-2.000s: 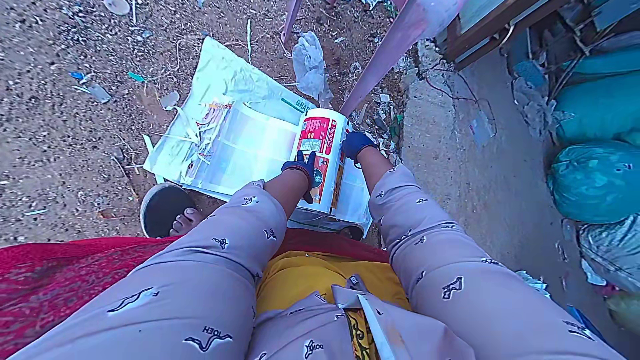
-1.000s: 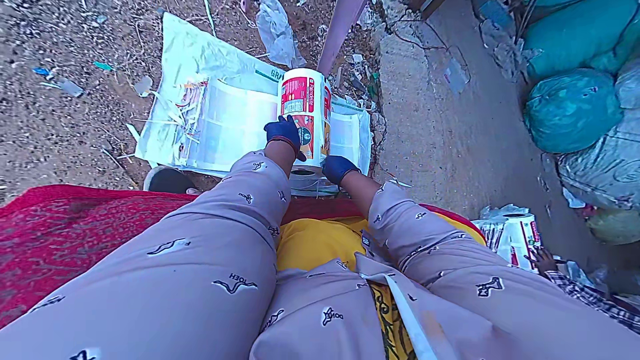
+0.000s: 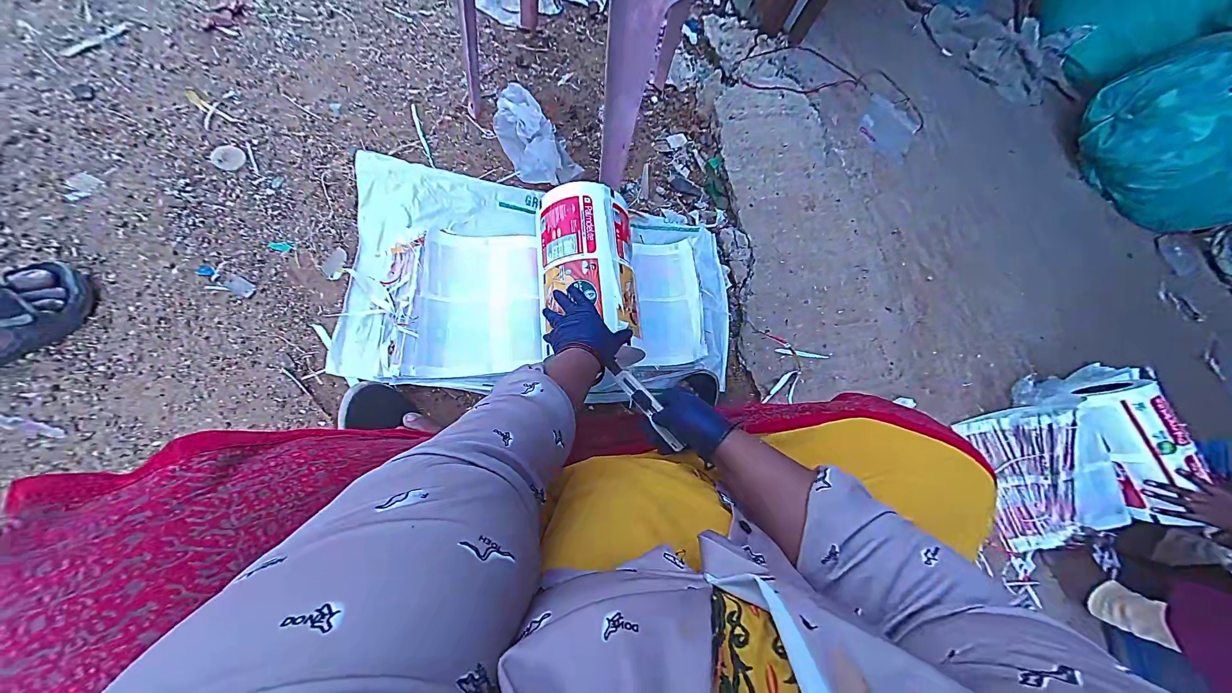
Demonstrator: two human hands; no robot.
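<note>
My left hand (image 3: 583, 325), in a dark blue glove, lies on the near part of a roll of printed packaging film (image 3: 570, 241), fingers apart. A metal-and-white hand tool (image 3: 640, 397), perhaps a knife or scissors, is in my right hand (image 3: 691, 422), also gloved in blue; its tip reaches toward the left wrist. Beneath the roll, pale printed sheets (image 3: 481, 303) lie on a white plastic sack (image 3: 385, 197) spread on the ground. Torn strips (image 3: 399, 279) lie at the left side of the sheets.
Pink plastic legs (image 3: 626, 87) stand just beyond the sack. A concrete ledge (image 3: 780, 192) runs along its right. Green stuffed bags (image 3: 1155, 144) sit at upper right. Another person's hand (image 3: 1193, 499) touches a second roll (image 3: 1136, 433) at right. A sandalled foot (image 3: 43, 298) is at left.
My right hand has moved from the roll's near end toward my body and now holds a tool, not visible in it one second ago. My left hand stays at the roll.
</note>
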